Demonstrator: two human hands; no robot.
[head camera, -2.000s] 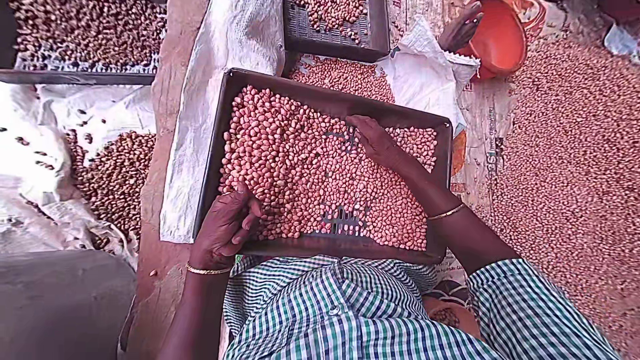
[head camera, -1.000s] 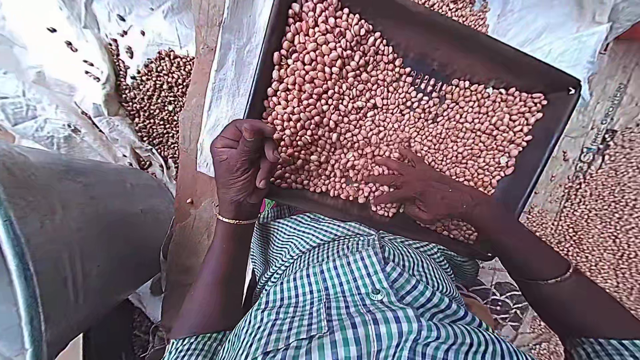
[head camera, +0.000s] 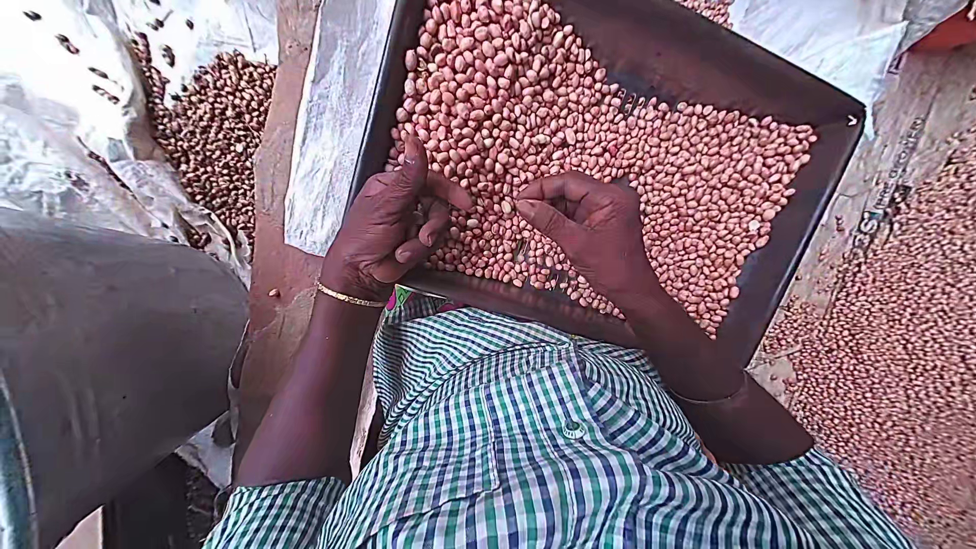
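Observation:
A dark slotted tray (head camera: 801, 229) lies across my lap, tilted in view, with pink shelled peanuts (head camera: 503, 99) spread over much of its bottom. My left hand (head camera: 396, 221) is above the tray's left part, thumb raised and fingers loosely curled and apart; no object shows in it. To its right, my right hand (head camera: 591, 225) is over the peanuts with thumb and forefinger nearly together. Whether a peanut is between those fingertips cannot be told. A pale peanut (head camera: 506, 207) shows just beside them. Slots in the tray bottom show near my right wrist and toward the upper middle.
A large grey metal container (head camera: 114, 343) stands at the left. Behind it, a heap of dark brown kernels (head camera: 217, 137) lies on white sheeting (head camera: 53, 122). Many peanuts (head camera: 900, 343) cover the ground at right. Part of an orange-red container (head camera: 945, 34) shows at the upper right.
My left hand has moved from the tray's near left edge to over the peanuts. My right hand has gone from spread fingers among the peanuts to thumb and forefinger drawn together, close to the left hand.

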